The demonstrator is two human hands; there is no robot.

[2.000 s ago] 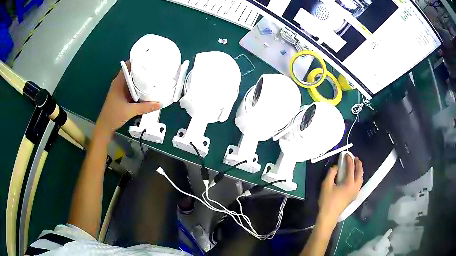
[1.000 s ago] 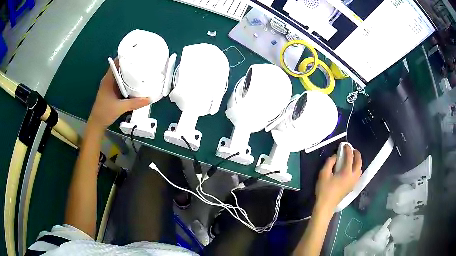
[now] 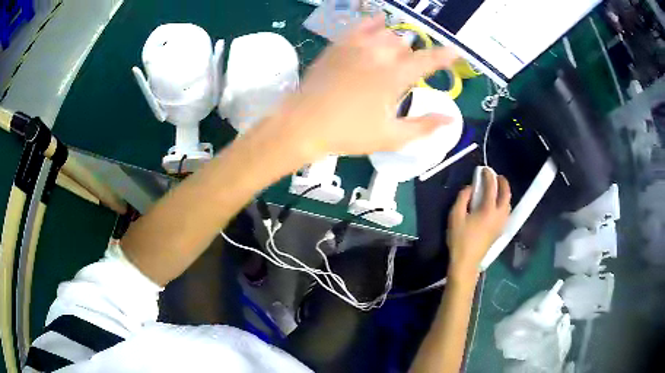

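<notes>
Several white dome cameras stand in a row on the green bench mat. The far left camera has two antennas and stands untouched. The second camera is partly behind my left forearm. My left hand is raised over the row, blurred, with fingers spread and nothing seen in it; it hides most of the third camera, whose bracket shows below. The right-hand camera is partly covered by my left thumb. My right hand rests closed around the white computer mouse.
A bright monitor and yellow tape rings are at the back. A bulky black machine with a white strip is at right, beside more white cameras. White cables hang at the bench edge.
My left hand has let go of the far left camera and moved right, across the row. My right hand stays on the mouse. The view has shifted, so the cameras appear higher and further left.
</notes>
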